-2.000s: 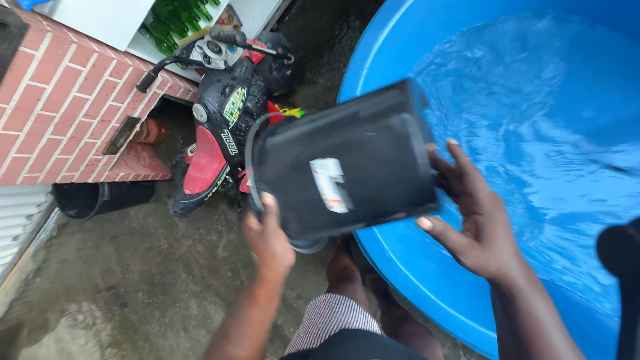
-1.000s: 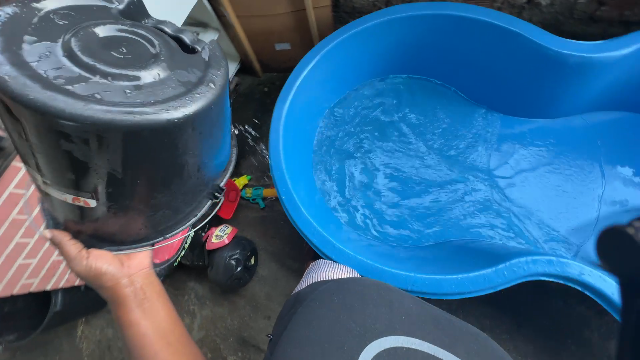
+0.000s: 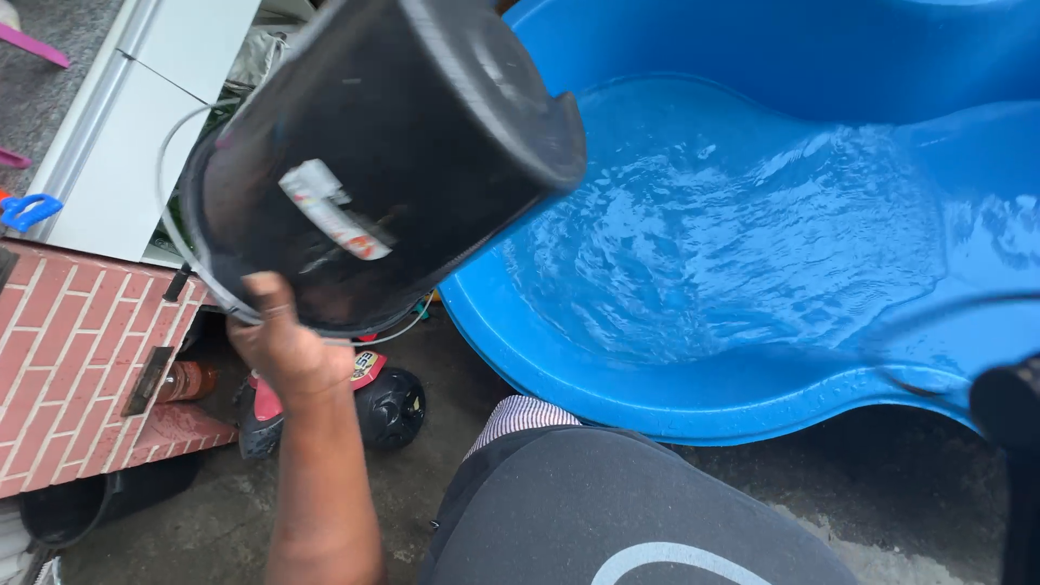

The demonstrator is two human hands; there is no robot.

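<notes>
My left hand (image 3: 296, 349) grips the rim of a black plastic bucket (image 3: 366, 122), its thumb on the outer wall. The bucket is tilted on its side, with its mouth toward the lower left and its base toward the upper right; a torn white sticker and a thin wire handle show on it. Its base reaches over the rim of a large blue plastic pool (image 3: 650, 422), which holds shallow rippling water (image 3: 691, 244). My right hand is not in view; whether it is behind the bucket I cannot tell.
A red brick-patterned structure (image 3: 89, 357) and a white cabinet (image 3: 154, 122) stand on the left. Below the bucket is a red and black ride-on toy (image 3: 390, 406) on wet concrete. Another black bucket (image 3: 61, 512) lies at lower left. A blurred dark object (image 3: 1007, 398) shows at right.
The bucket has swung from upright-looking with its base up, at the far left, to a sideways tilt nearer the pool. Two seconds ago both hands were in view at the bucket; now only the left is.
</notes>
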